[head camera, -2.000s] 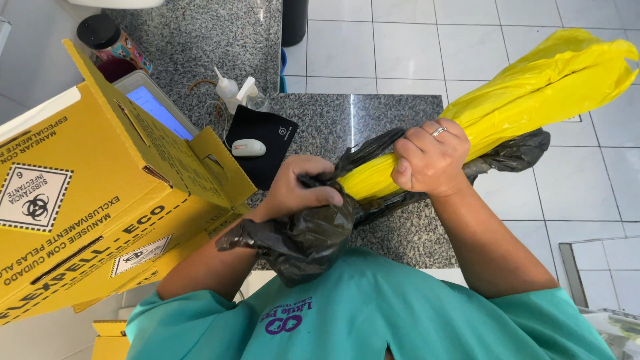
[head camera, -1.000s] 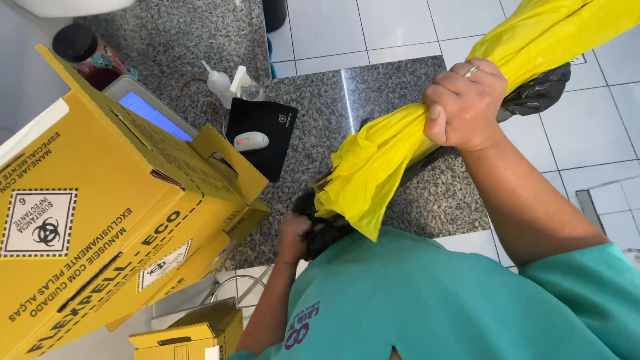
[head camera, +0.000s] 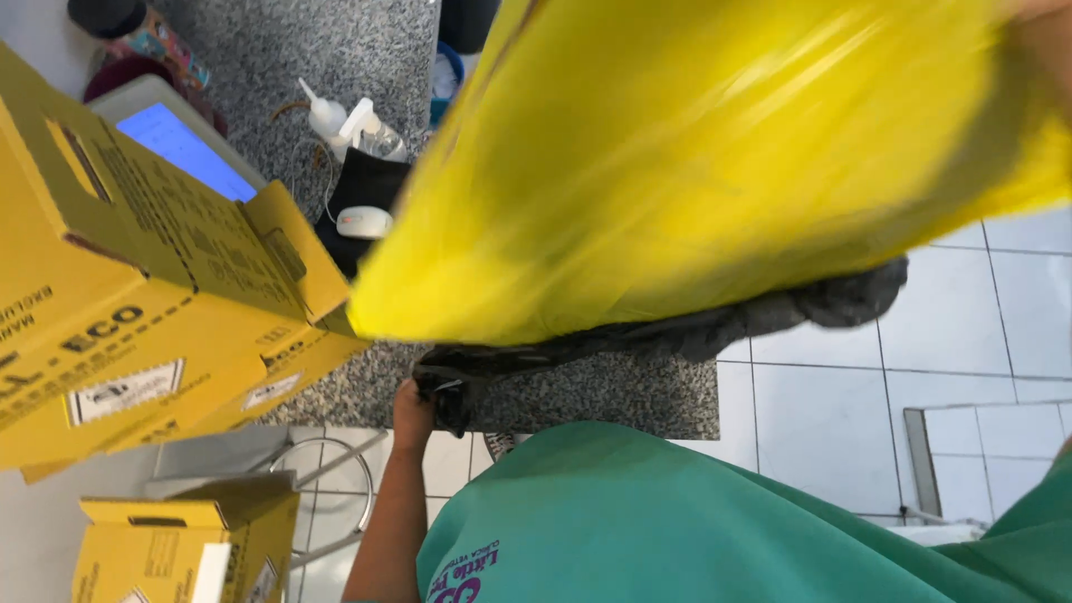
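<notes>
My left hand (head camera: 414, 412) is closed on one end of a bunched black plastic bag (head camera: 687, 332) at the front edge of the granite counter. The rest of that bag stretches right, over the counter and past its edge. A large yellow plastic bag (head camera: 670, 176), partly blurred, spreads across the upper middle and right, above the black one. At the top right edge, part of my right hand (head camera: 1043, 25) shows at the yellow bag; its fingers are mostly cut off or hidden, so its grip is unclear.
Yellow cardboard biohazard boxes (head camera: 167, 335) stand at the left, with another yellow box (head camera: 151, 553) lower down. On the granite counter (head camera: 318, 50) are a white mouse (head camera: 364, 222), a black mouse pad (head camera: 339, 251), small plastic bottles (head camera: 327, 117), a lit screen (head camera: 184, 151) and a dark-capped bottle (head camera: 159, 42).
The yellow bag, bunched in my right hand before, is now spread wide across the view. My right hand has moved to the right edge. My left hand keeps the black bag's end.
</notes>
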